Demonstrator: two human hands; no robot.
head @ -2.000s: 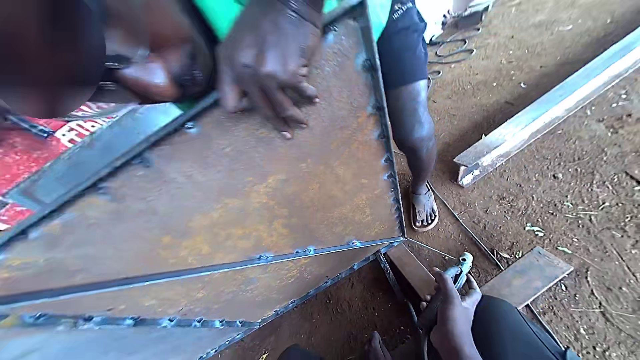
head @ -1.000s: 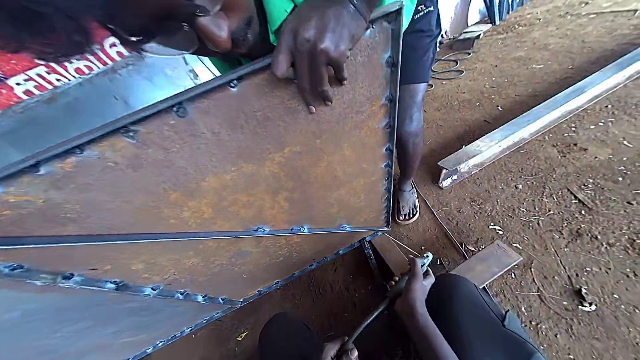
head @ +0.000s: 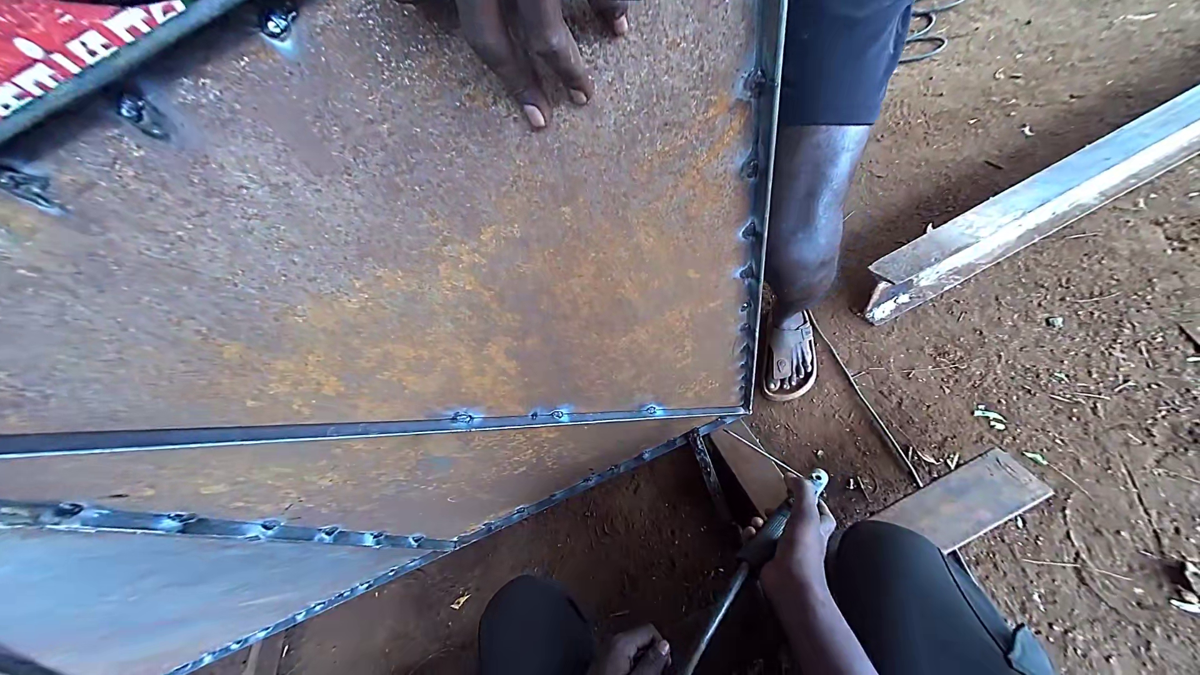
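My right hand (head: 797, 553) is closed around a welding electrode holder (head: 771, 534), whose jaw end points up past my fingers. A thin welding rod (head: 764, 448) runs from the holder up-left to near the corner of a welded steel frame (head: 747, 410). The holder's cable (head: 717, 619) trails down from my fist. Low in the view, between my knees, lies my left hand (head: 637, 652), partly cut off by the edge; whether it holds anything cannot be seen. Rusty sheet metal (head: 525, 272) fills the frame, with weld spots along its edges.
Another person's hand (head: 539, 56) rests on the sheet; that person's sandaled foot (head: 790, 361) stands beside the frame. A steel angle bar (head: 1031, 206) lies on the dirt at right. A flat metal plate (head: 975, 497) lies by my right knee (head: 914, 600). A thin rod (head: 867, 403) lies between.
The other person's head, visible before over the sheet, is out of view now. My right hand keeps hold of the electrode holder. The view has shifted.
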